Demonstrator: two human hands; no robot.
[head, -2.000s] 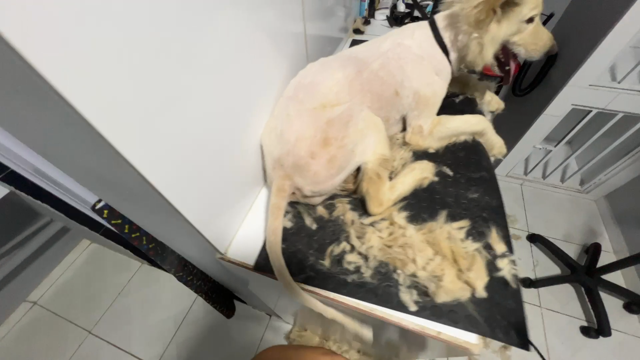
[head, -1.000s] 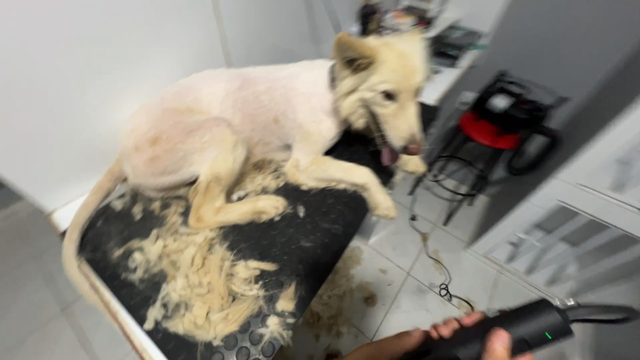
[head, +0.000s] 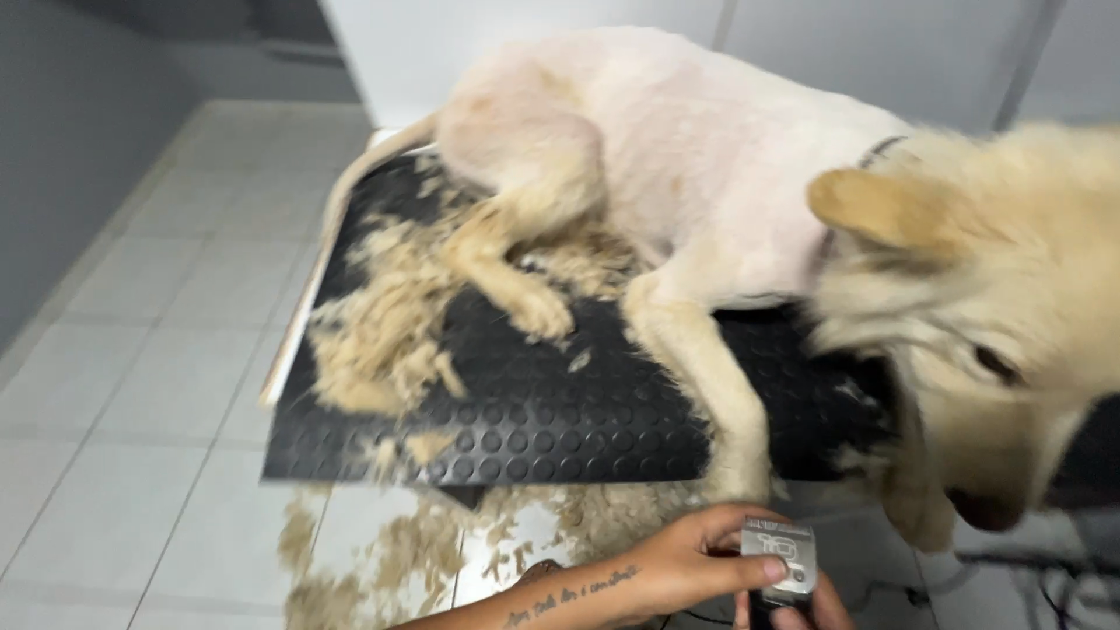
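A dog with a closely clipped body point(head: 682, 149) and longer fur on its head lies on a black studded rubber mat point(head: 569, 437). It wears a thin dark collar. My left hand point(head: 700, 560) comes in from the lower left, its thumb on the metal blade of an electric hair clipper point(head: 779, 560) and its fingers around the blade's end. My right hand point(head: 827, 605), mostly cut off by the bottom edge, is on the clipper's black body. Both hands are just below the dog's outstretched front paw; the dog's lowered head is to their upper right.
Clumps of cut fur point(head: 376, 324) lie on the mat by the hind leg, with more on the tiled floor point(head: 157, 385) under the table's front edge. A pale wall panel stands behind the dog. Dark cables point(head: 910, 595) run across the floor at the lower right.
The clipper has come in front of the dog's front paw, and my left hand is now at its blade. The dog has lowered its head. The view has swung and come closer.
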